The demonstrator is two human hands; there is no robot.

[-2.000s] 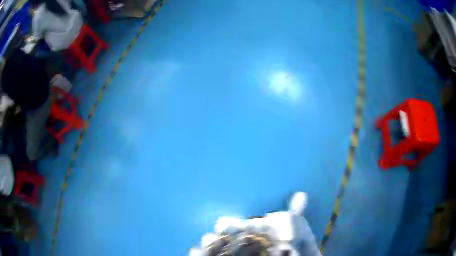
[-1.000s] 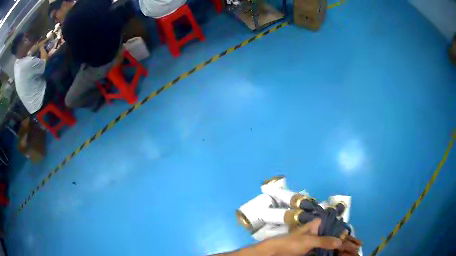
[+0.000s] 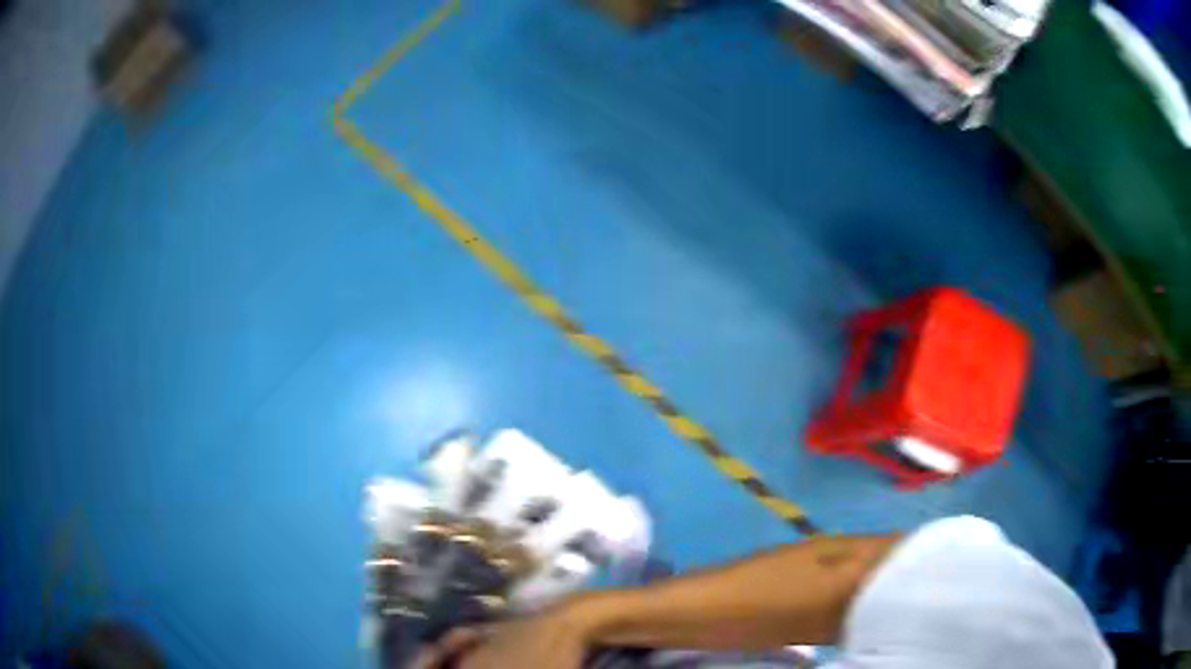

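A bunch of white tubular appliances (image 3: 575, 516) with gold-brown rings is at the bottom, left of the middle, above the blue floor. Dark cords are bundled at its lower part. My right hand (image 3: 523, 643) comes in from the right on a bare forearm with a white sleeve. It is closed at the cord end of the bunch, blurred and partly cut off by the bottom edge. My left hand cannot be made out.
A red plastic stool (image 3: 960, 379) stands at the right, beyond yellow-black floor tape (image 3: 601, 350). A green bench (image 3: 1091, 144) is at the upper right, with stacked flat items (image 3: 927, 59) beside it. Cartons (image 3: 1104, 320) are below the bench. Another carton (image 3: 141, 59) is at the upper left.
The view has swung right; the seated people are out of view and the red stool and green bench show. The bunch now appears further left, with my right forearm visible.
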